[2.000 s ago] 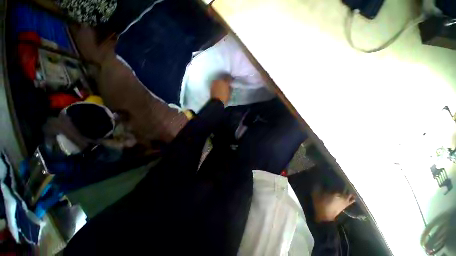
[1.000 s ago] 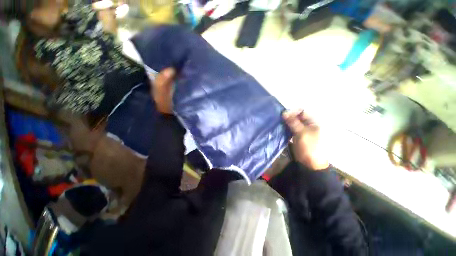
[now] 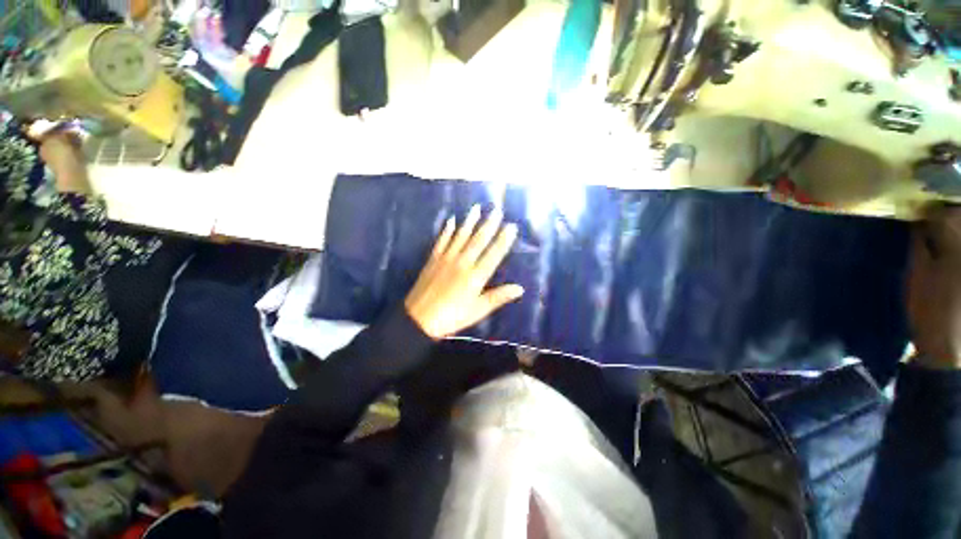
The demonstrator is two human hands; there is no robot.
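A shiny navy quilted panel (image 3: 653,274) lies spread along the front of the cream machine table, its white-edged side towards me. My left hand (image 3: 464,276) lies flat on its left part, fingers spread. My right hand (image 3: 938,284) is at the panel's right end near the picture's edge; it is dark and partly cut off, and its fingers cannot be made out clearly. The cream sewing machine head (image 3: 832,95) fills the upper right, behind the panel. The needle area is not clear.
A black phone-like rectangle (image 3: 364,65), dark strips (image 3: 258,100) and a teal bar (image 3: 574,51) are at the back. Orange-red handles (image 3: 792,193) show behind the panel. A person in a patterned sleeve (image 3: 53,242) sits left by another machine (image 3: 121,79). Navy pieces (image 3: 227,342) hang below the table edge.
The navy panel, held up between both hands a second ago, now lies stretched out on the table. My left hand has opened flat on it, and my right hand has moved far right.
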